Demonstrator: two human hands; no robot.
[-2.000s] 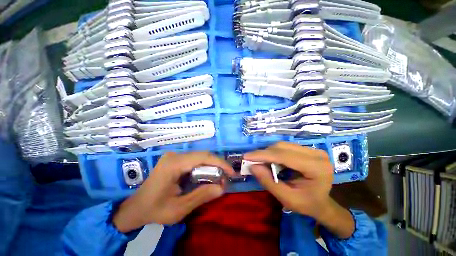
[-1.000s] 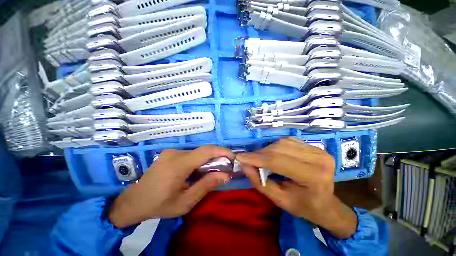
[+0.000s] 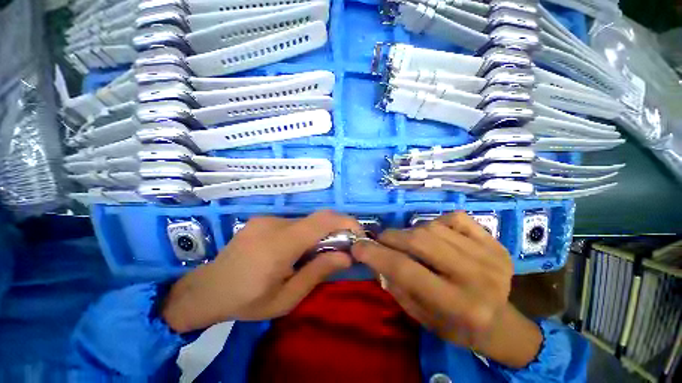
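Observation:
My left hand [image 3: 258,273] holds a silver watch body [image 3: 334,241] on its side between thumb and fingers, above the front edge of the blue compartment tray [image 3: 127,243]. My right hand [image 3: 449,280] pinches at the watch body's right end. A strap is mostly hidden by its fingers; only a small pale bit [image 3: 383,282] shows below them, and which half it is I cannot tell. The connector end and the case slot are hidden. Loose watch bodies lie in the front pockets, one at the left [image 3: 185,239] and one at the right [image 3: 535,233].
Strapped watches lie fanned in a left row [image 3: 166,153] and a right row [image 3: 508,138] on the tray. Clear plastic bags are at the left [image 3: 28,161] and upper right [image 3: 649,112]. A rack of upright panels [image 3: 613,299] stands at lower right.
The watch body and the strap in my right hand have come together, and my right fingers now cover nearly all of the strap. The rows of watches sit slightly differently in view.

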